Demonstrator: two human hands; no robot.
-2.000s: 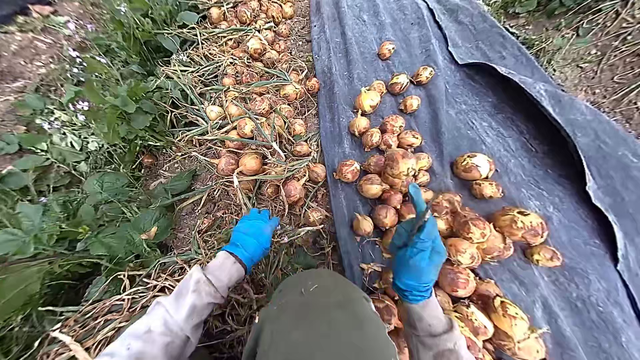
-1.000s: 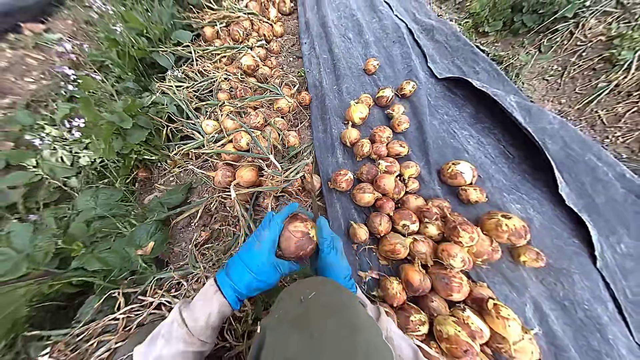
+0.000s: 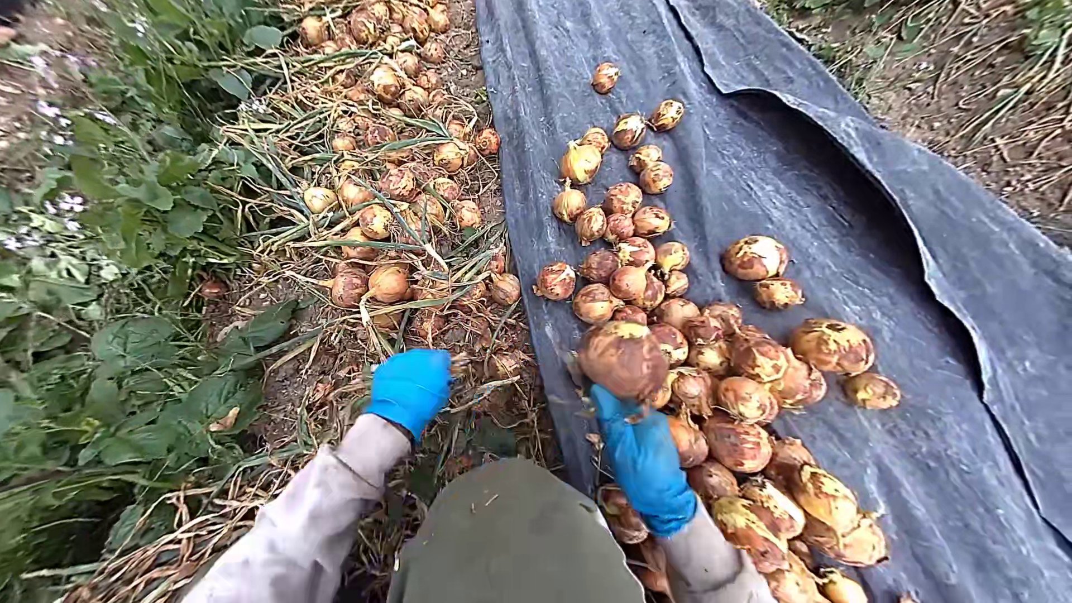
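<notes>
My right hand (image 3: 645, 461), in a blue glove, is at the left part of the onion pile. A large brown onion (image 3: 624, 360) is at its fingertips, slightly blurred; whether the fingers still grip it, I cannot tell. Beneath and beyond it, a heap of onions (image 3: 741, 444) lies on dark ground fabric (image 3: 846, 209). My left hand (image 3: 410, 389), also blue-gloved, is closed over dry stems at the near end of the row of pulled onions (image 3: 389, 283). Its fingers are curled and partly hidden, so what is inside them does not show.
Leafy green plants (image 3: 142, 352) border the onion row on the left. Dry stalks (image 3: 159, 536) cover the ground at the lower left. The fabric has a raised fold (image 3: 904, 209) along its right side, with bare soil (image 3: 963, 109) beyond.
One second ago both hands were together around an onion in front of my knee. They have since parted, the right one over the fabric with an onion, the left one to the row.
</notes>
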